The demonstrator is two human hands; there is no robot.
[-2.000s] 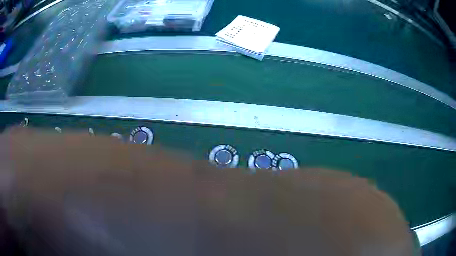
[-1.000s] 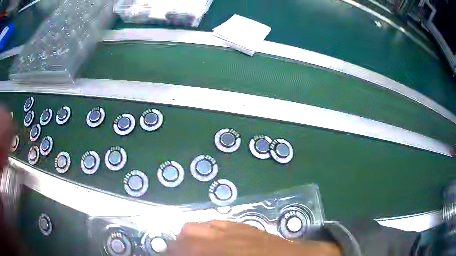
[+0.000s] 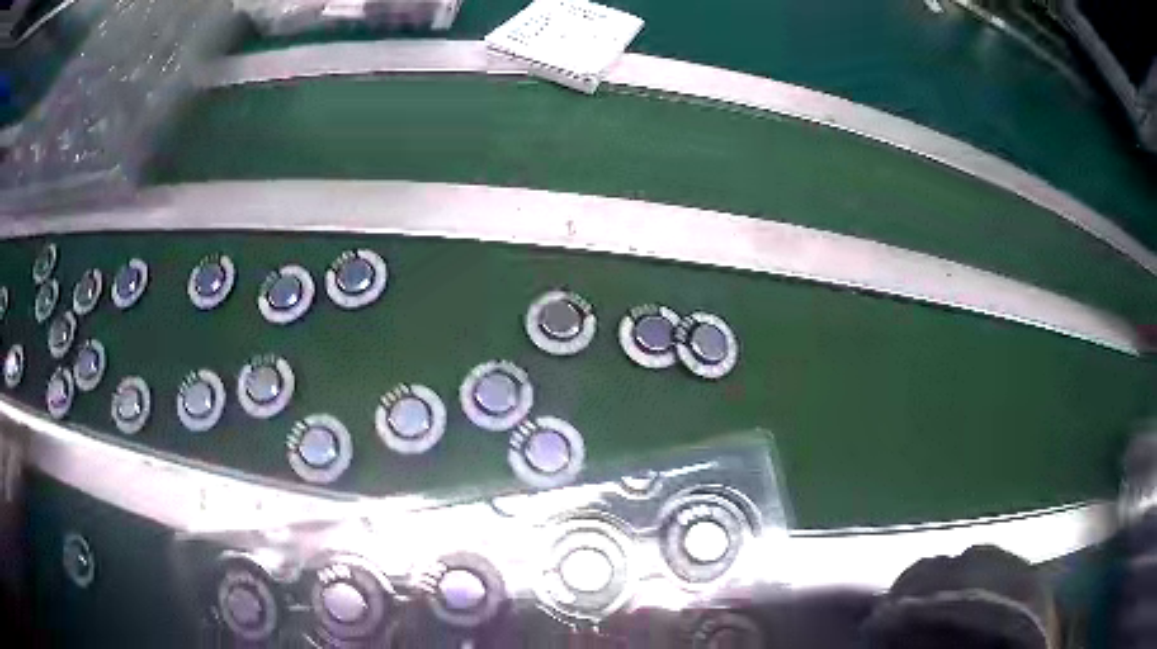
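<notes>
A clear blister tray (image 3: 774, 482) lies at the bottom centre, across the near rail, cut off by the bottom edge. Its visible back row of pockets holds ringed round parts (image 3: 461, 590); glare blurs the ones at right. More ringed discs (image 3: 410, 418) stand loose on the green belt, and two at right overlap (image 3: 705, 344). One disc (image 3: 79, 559) lies apart at the near left. A dark, blurred, rounded shape at the bottom right may be my right hand (image 3: 967, 606); its grip cannot be told. My left hand is not in view.
Silver-white rails (image 3: 571, 222) curve across the green belt. A clear, cloudy tray or tray stack (image 3: 95, 121) is at the far left. A clear box (image 3: 349, 13) is cut off at the top, beside a white card (image 3: 567, 41). A dark machine frame (image 3: 1117, 57) is at the top right.
The hand that lay over the blister tray a second ago has left it, uncovering its parts. The large hand blur from two seconds ago is gone. The whole view has shifted slightly.
</notes>
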